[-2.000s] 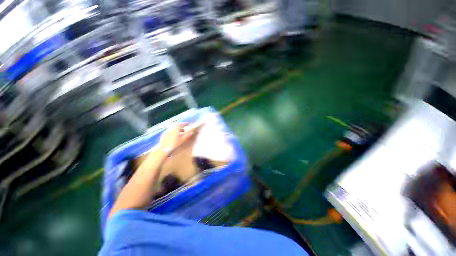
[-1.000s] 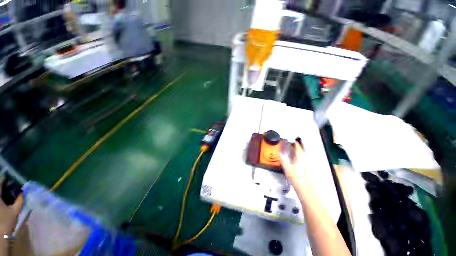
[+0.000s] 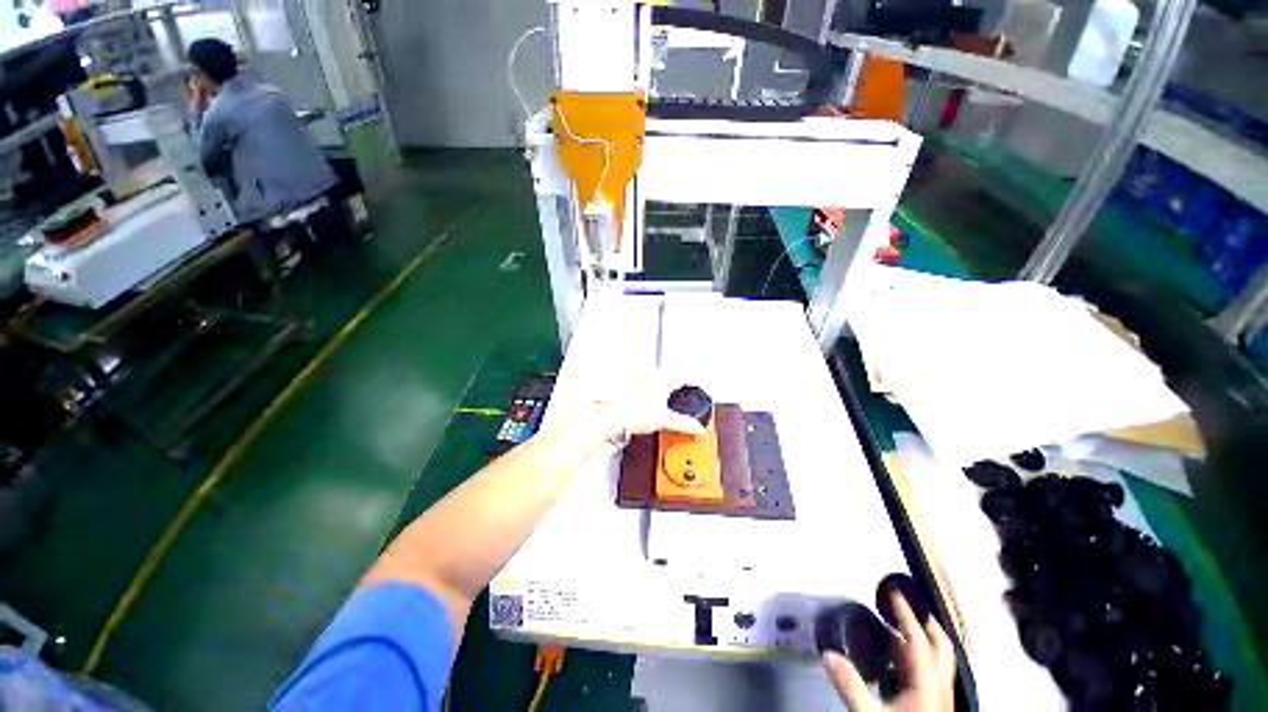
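Observation:
A round black housing (image 3: 690, 403) sits at the back of the orange fixture block (image 3: 688, 466), on a dark brown plate on the white robot base. My left hand (image 3: 640, 416) reaches in from the left, its fingertips on the side of this housing. My right hand (image 3: 911, 668) is at the front right corner of the base, its thumb and fingers around a black round part (image 3: 855, 637). A second black round (image 3: 901, 598) lies against its fingers; whether the hand grips that one too is unclear.
The gantry (image 3: 765, 170) with its orange-fronted head (image 3: 598, 146) stands behind the fixture. A heap of black parts (image 3: 1099, 584) and white sheets (image 3: 1008, 362) lie right. A dark keypad controller (image 3: 526, 410) is left. A seated person (image 3: 271, 146) is far left.
My left hand has moved from the blue bin at lower left to the housing on the fixture. My right hand has left the fixture for the base's front right corner. The bin has mostly left view.

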